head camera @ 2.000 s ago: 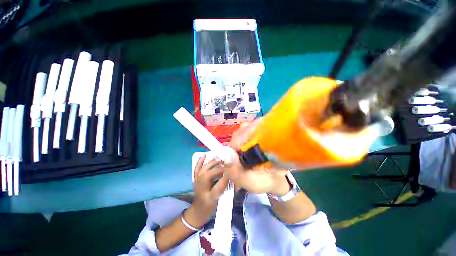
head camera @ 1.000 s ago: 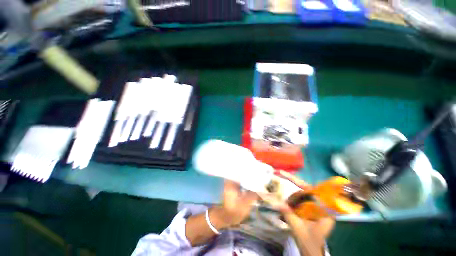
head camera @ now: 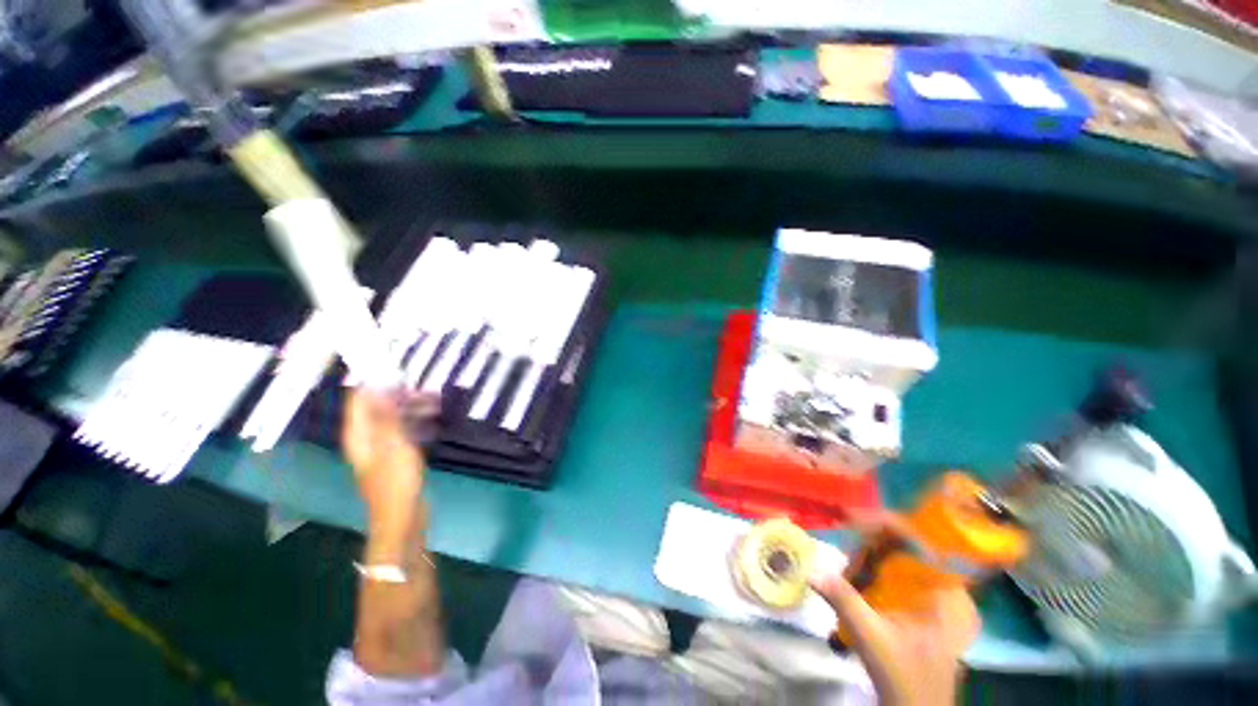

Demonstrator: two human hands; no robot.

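Note:
My left hand (head camera: 386, 439) is at the left, raised over the trays, and holds a long white stick unit (head camera: 328, 283) by its lower end; the image is blurred there. My right hand (head camera: 911, 637) is at the lower right, wrapped around the orange electric screwdriver (head camera: 949, 549). The white fixture plate (head camera: 690, 555) with its round yellowish centre (head camera: 775, 563) lies at the bench edge, left of my right hand. No stick unit sits on it.
The screw feeder (head camera: 842, 310) stands on a red base (head camera: 720, 462) behind the fixture. A fan (head camera: 1124, 552) is at the right. A black foam tray (head camera: 566, 400) with white sticks is at the left, beside more white units (head camera: 173, 393). Blue bins (head camera: 986, 94) are at the back.
My left hand has moved from the fixture area to the left, with the white unit now upright and away from the fixture. My right hand still holds the screwdriver. The view has shifted left.

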